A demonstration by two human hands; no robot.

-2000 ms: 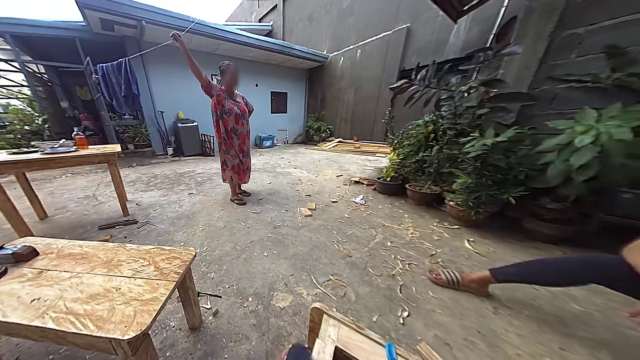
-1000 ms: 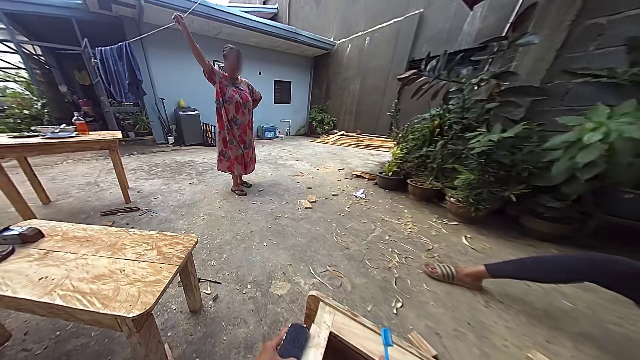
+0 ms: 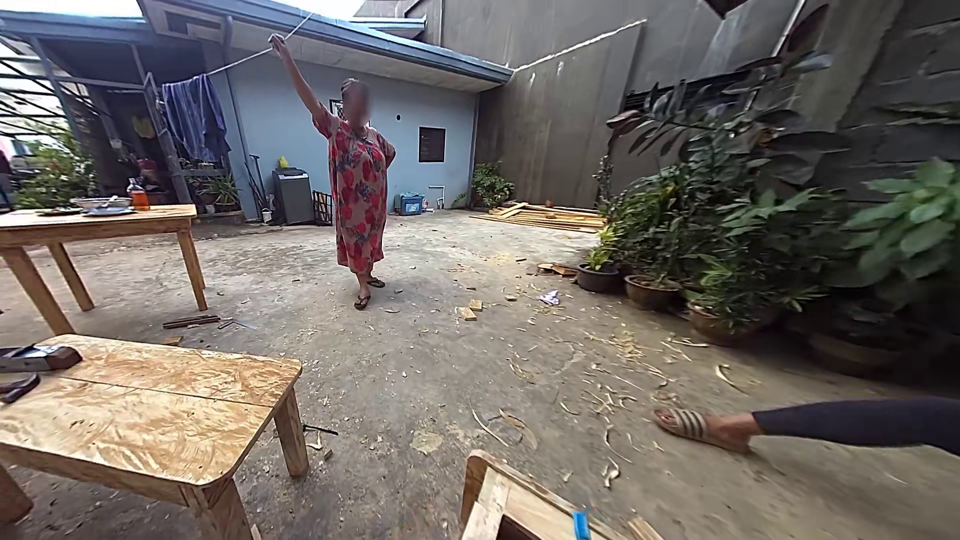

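Neither my left hand nor my right hand shows at this moment. At the bottom edge, a wooden frame piece (image 3: 487,504) with a rounded corner is partly in view, and a blue object (image 3: 581,525), too cut off to identify, stands against it. A low wooden table (image 3: 150,405) with a two-board top fills the lower left. On its far left lie a dark hand plane (image 3: 41,358) and a dark curved tool (image 3: 19,388), both cut by the frame edge.
A person (image 3: 360,187) in a floral dress stands holding a clothesline. Another person's sandalled foot (image 3: 701,427) reaches in from the right. A taller table (image 3: 97,221) bears dishes. Wood shavings (image 3: 615,405) litter the concrete. Potted plants (image 3: 652,292) line the right wall.
A hand at the bottom beside the wooden frame piece, with a dark oval object, showed a second ago and is out of view now.
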